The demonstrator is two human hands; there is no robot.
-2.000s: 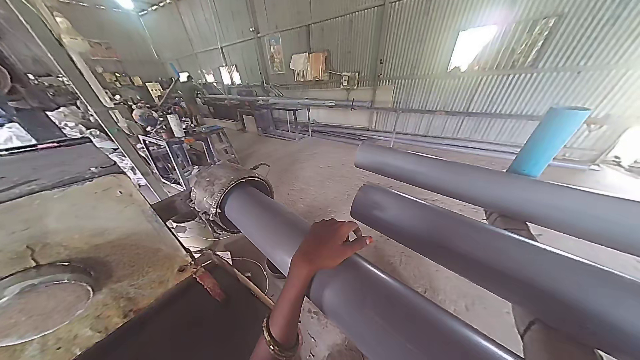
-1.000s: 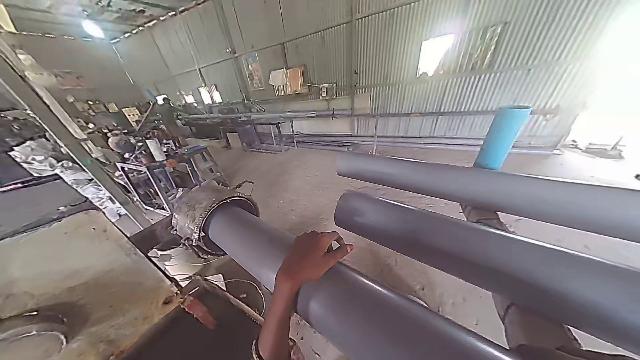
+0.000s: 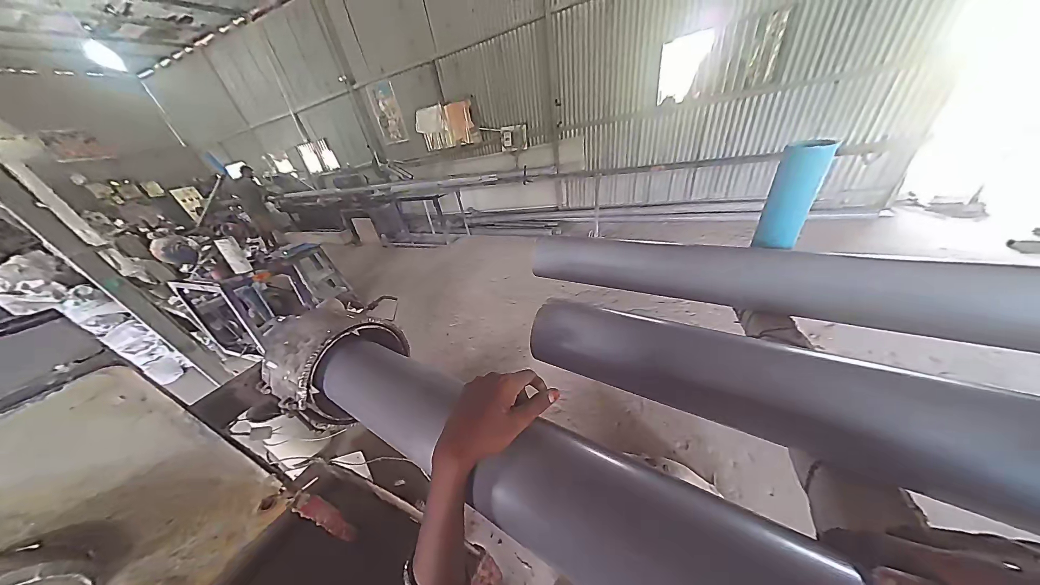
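Observation:
A thick dark grey plastic pipe point(image 3: 601, 504) runs from the lower right into the round opening of a crusted metal cylinder point(image 3: 296, 353) left of centre. My left hand point(image 3: 496, 414) rests on top of this pipe, its fingers bent and a gap showing between thumb and forefinger. Nothing is seen held between the fingers, though the palm's underside is hidden. To the right of the hand, apart from it, lie two more grey pipes, a nearer one point(image 3: 731, 374) and a farther one point(image 3: 715, 280), across a wrapped support point(image 3: 853, 496). My right hand is out of view.
A stained surface point(image 3: 122, 471) stands at lower left, beside a slanted metal beam point(image 3: 122, 301). Behind the grey pipes rises a blue pipe point(image 3: 795, 195). A person point(image 3: 252, 203) stands far off at left near cluttered stands. Long benches point(image 3: 414, 195) line the corrugated wall.
My left hand stays on top of the grey pipe, its fingers still bent. The pipe's end remains inside the metal cylinder. The view has tilted upward.

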